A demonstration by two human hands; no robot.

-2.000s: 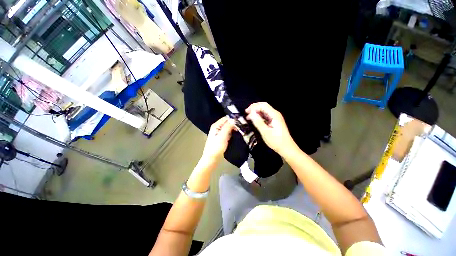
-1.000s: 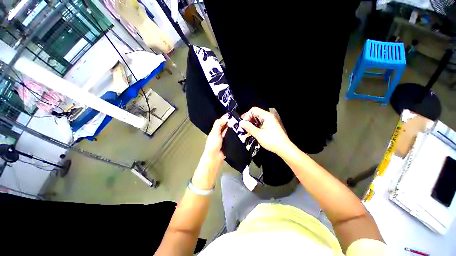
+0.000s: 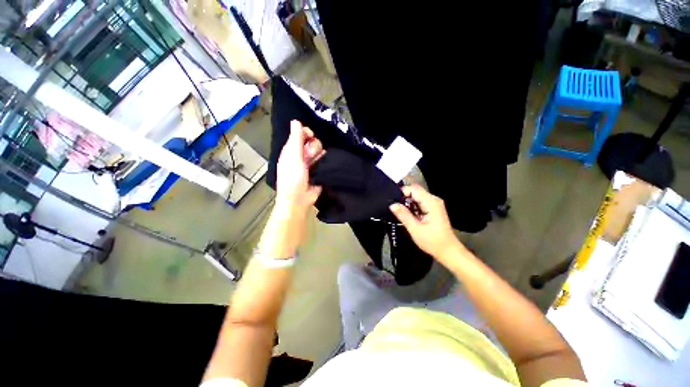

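Note:
A black garment (image 3: 352, 181) is stretched out in front of me, its edge folded over. Part of its black-and-white printed band (image 3: 321, 109) shows along the top edge. A white tag (image 3: 399, 159) stands up near the band's lower end. My right hand (image 3: 424, 215) pinches the garment's edge just below the tag; something small and dark shows between its fingers, too unclear to name. My left hand (image 3: 300, 162) is at the garment's left part, fingers and thumb apart, with no cloth clearly gripped.
More black cloth (image 3: 431, 91) hangs behind the garment, and black cloth (image 3: 106, 332) lies lower left. A blue stool (image 3: 579, 113) stands right. A white table (image 3: 582, 332) with papers and a black phone (image 3: 676, 283) is lower right. A metal rack tube (image 3: 151, 238) is left.
Both hands were together on the printed band. My left hand has moved up and left, my right hand slightly right and down. The cloth has turned to its black side and the tag has swung up.

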